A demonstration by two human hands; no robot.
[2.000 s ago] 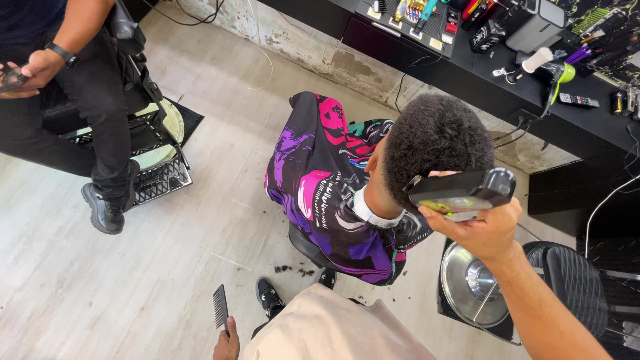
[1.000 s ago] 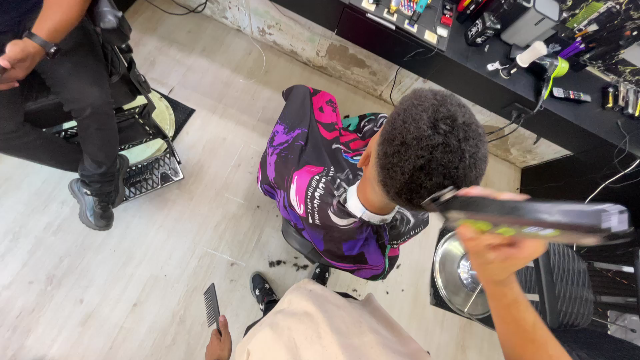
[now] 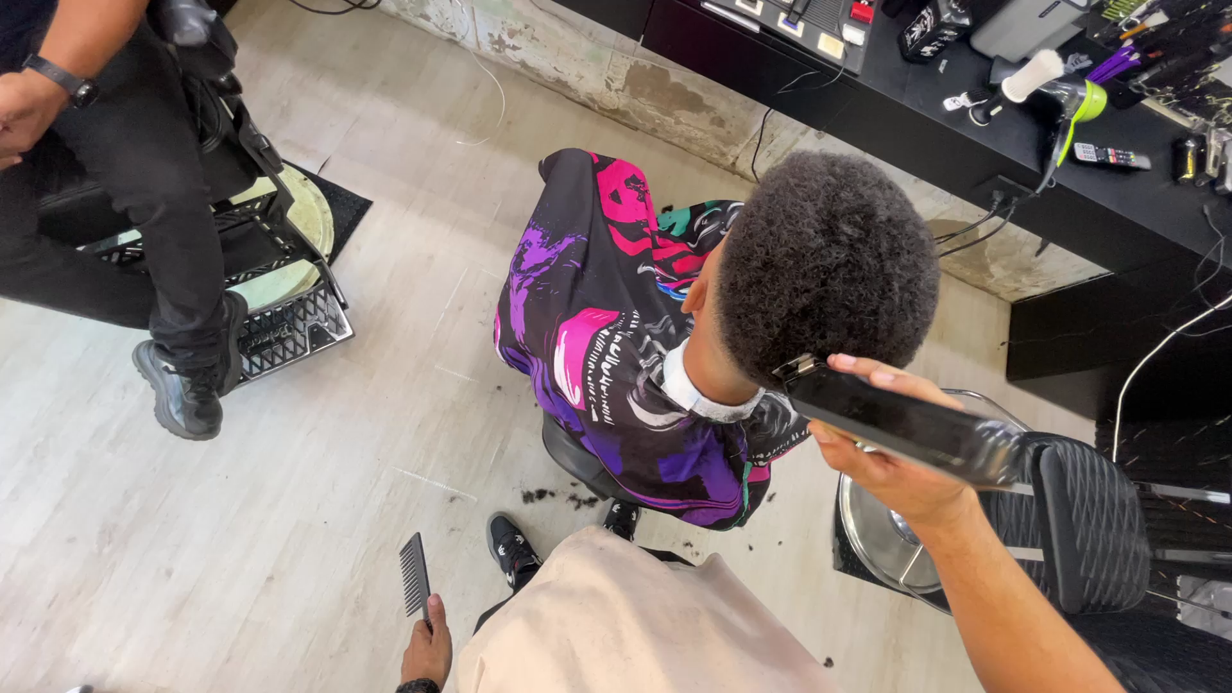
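Observation:
My right hand (image 3: 900,457) grips a black hair clipper (image 3: 905,423), its blade against the hair at the back of a seated person's head (image 3: 828,260). Low in the view, clear of that person, my left hand (image 3: 427,647) holds a dark comb (image 3: 415,576), teeth facing left. A white neck strip (image 3: 703,390) circles the person's neck above a black cape (image 3: 616,356) with pink and purple print. The person's face is turned away.
Another person in black (image 3: 144,192) sits at the left, beside a metal footrest (image 3: 289,337). A black counter (image 3: 962,125) at upper right bears a hair dryer (image 3: 1078,111) and a brush (image 3: 1032,75). A black chair (image 3: 1078,520) stands at right. Hair clippings lie on the floor.
The clipper was at the lower back of the head and swung out to the right a second ago; now it points down and to the right, its blade at the hair. My left hand still holds the comb.

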